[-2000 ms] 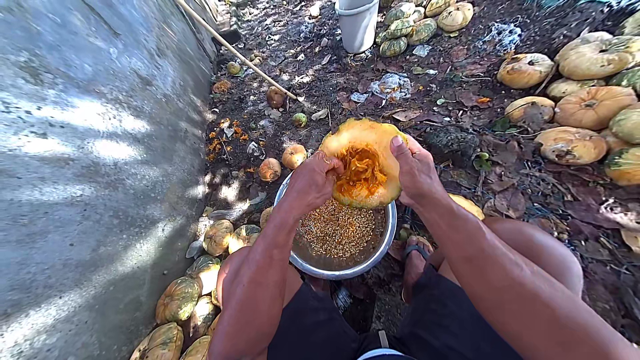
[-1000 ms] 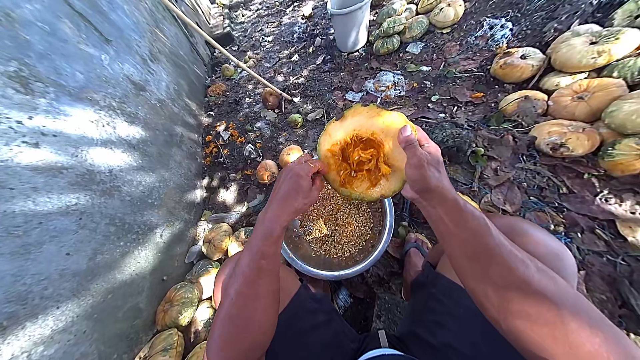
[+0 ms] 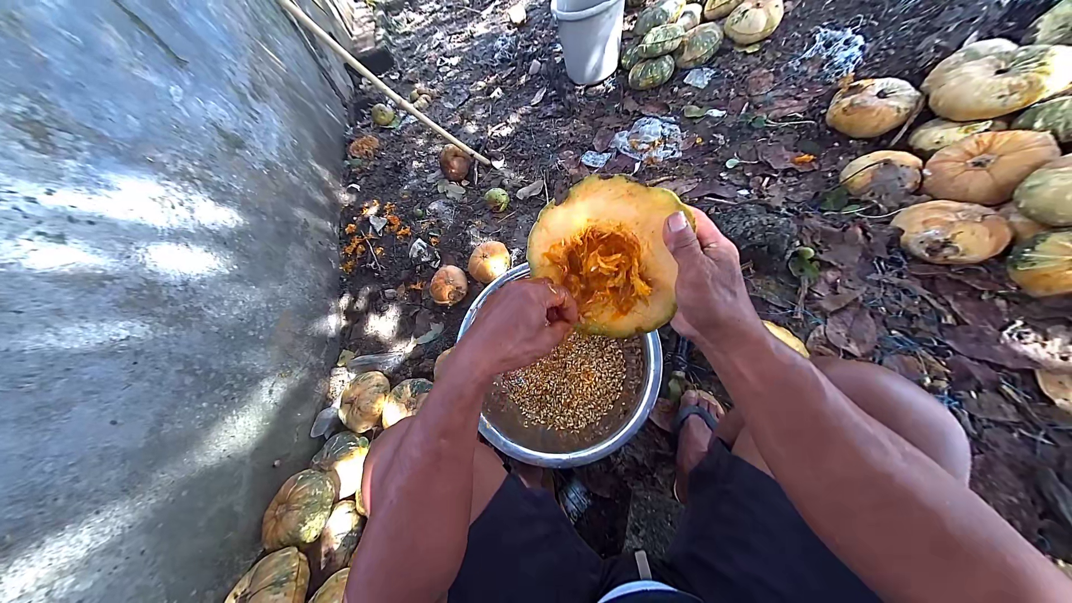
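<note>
My right hand (image 3: pixel 708 272) grips the right edge of a halved pumpkin (image 3: pixel 657 226), thumb on its cut face. The orange, stringy pulp in the hollow faces me. My left hand (image 3: pixel 523 322) is at the lower left edge of the hollow with its fingers curled; whether it pinches pulp or seeds I cannot tell. Below both hands stands a round metal basin (image 3: pixel 643 410) with many pale pumpkin seeds (image 3: pixel 578 385) and bits of orange pulp. The pumpkin half and my left hand hide part of its far rim.
A concrete wall (image 3: pixel 167 293) rises at left, with whole pumpkins (image 3: pixel 300 507) along its foot. More pumpkins (image 3: pixel 988 167) lie in a pile at right. A grey bucket (image 3: pixel 589 42) stands at the back, and a long stick (image 3: pixel 385 88) slants from the wall to the leaf-littered ground.
Two seconds ago my left hand was at the pulp higher on the cut face; one second ago it was at the half's left edge. Now it is at the hollow's lower left.
</note>
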